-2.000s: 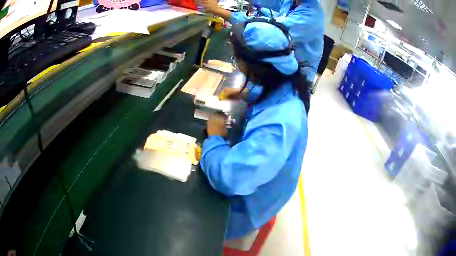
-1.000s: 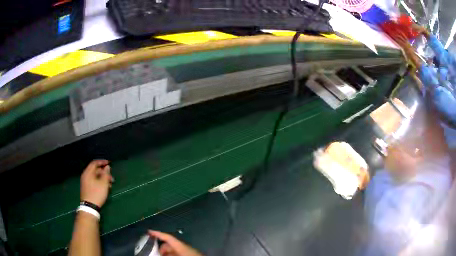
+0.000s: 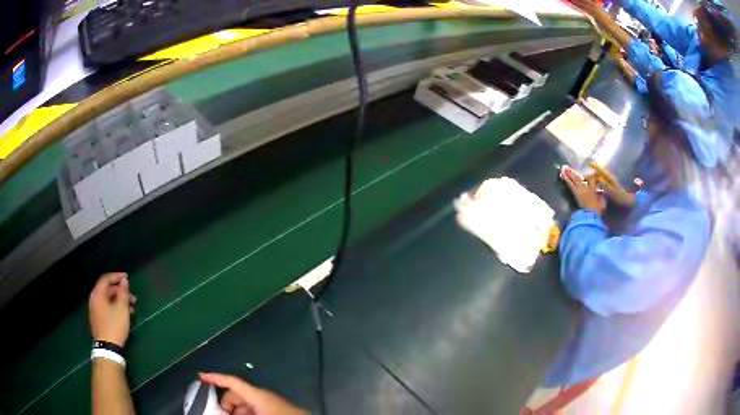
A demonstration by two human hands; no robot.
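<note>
My left hand [image 3: 110, 306] is over the green conveyor belt [image 3: 243, 271] at the lower left, with fingers loosely curled and nothing visible in it. A black and a white band are on its wrist. My right hand [image 3: 247, 399] is at the bottom edge, partly cut off, and holds the white-grey barcode scanner [image 3: 203, 399], of which only the rounded head shows. The black scanner cable [image 3: 350, 154] hangs from above across the belt to the dark worktop [image 3: 406, 324].
White-grey accessory boxes [image 3: 138, 158] line the ledge at left, and open white boxes [image 3: 454, 101] stand further along. A black keyboard [image 3: 195, 24] is on the shelf. A cream-white pile [image 3: 507, 219] lies before a worker in a blue smock [image 3: 641, 243].
The view has swung left from the neighbouring worker, then shifted slightly back right. Both my hands came into view, the right with the scanner, and now appear further left.
</note>
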